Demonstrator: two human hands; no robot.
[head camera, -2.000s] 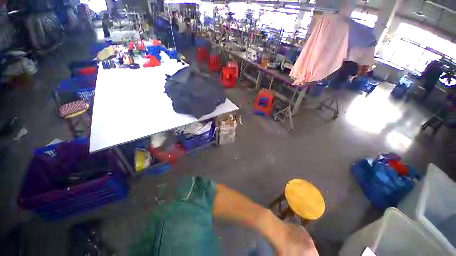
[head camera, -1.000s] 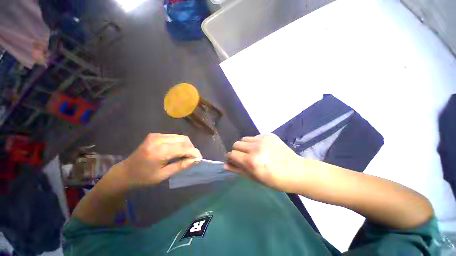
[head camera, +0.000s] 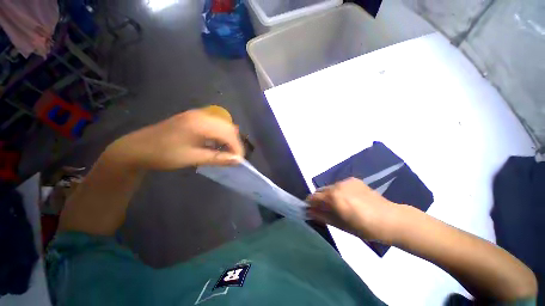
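Note:
A whitish, translucent polybag (head camera: 257, 188) is stretched slantwise between my two bare hands, in front of my chest. My left hand (head camera: 194, 140) pinches its upper left end. My right hand (head camera: 349, 206) pinches its lower right end, over the table's near edge. A dark folded garment (head camera: 403, 185) with pale grey strips lies flat on the white table (head camera: 358, 101), partly hidden behind my right hand and forearm. The fingertips of both hands are partly hidden or blurred.
A pale open tub (head camera: 311, 45) stands beyond the table's far end, with another behind it. A round yellow stool (head camera: 220, 112) is mostly hidden behind my left hand. A dark cloth heap (head camera: 520, 209) lies at the table's right. Blue bag (head camera: 224, 30) and red stool (head camera: 63, 113) are on the floor.
The polybag has opened out wider between my hands. My left hand has moved up, and my right hand right and slightly down, over the table edge. The view has shifted slightly.

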